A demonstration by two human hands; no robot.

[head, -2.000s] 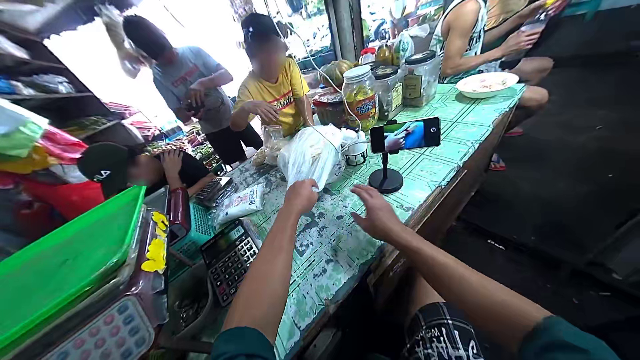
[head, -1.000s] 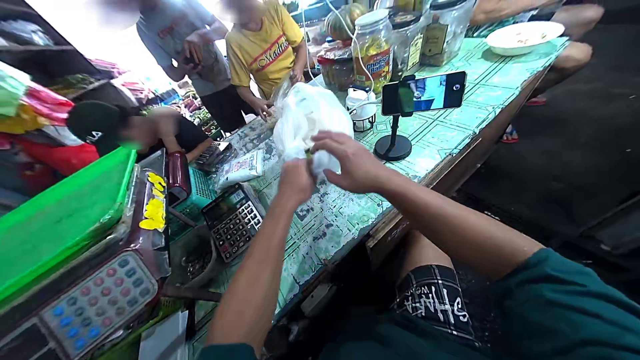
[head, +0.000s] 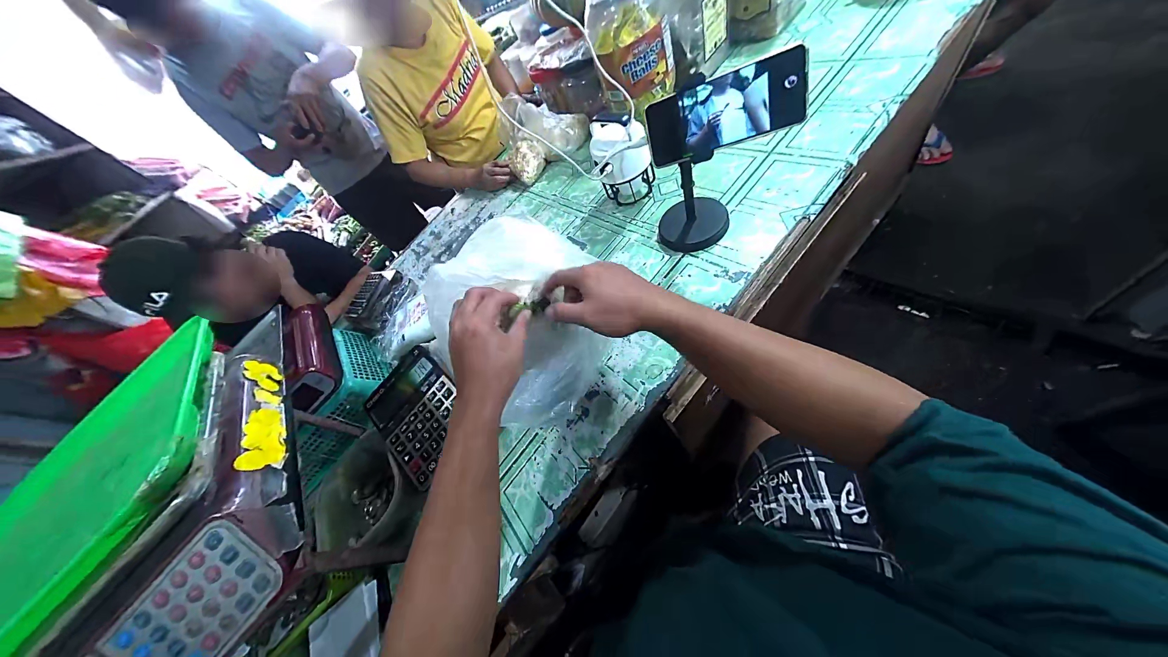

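A white translucent plastic bag [head: 511,255] lies on the green tiled-pattern tabletop in front of me. My left hand [head: 490,333] and my right hand [head: 598,299] meet over it, with a small green and dark item [head: 534,306] between their fingertips; what it is cannot be told. My left fingers are curled against its left side, and my right thumb and fingers pinch at its right side. Left of the bag is a desk calculator [head: 415,411]. Beyond my right hand, a smartphone [head: 730,105] is held sideways on a round-based black stand [head: 693,224].
A green tray [head: 100,493] sits on a weighing scale with a keypad [head: 192,593] at the left. Behind the bag are a white lantern-like device [head: 622,160] with a cable, a cheese balls jar [head: 634,55] and a person in a yellow shirt [head: 433,87]. Two more people are at the left.
My right hand has moved left from near the phone stand to meet my left hand over the bag. The bag now lies lower and nearer. The view has shifted closer to the table.
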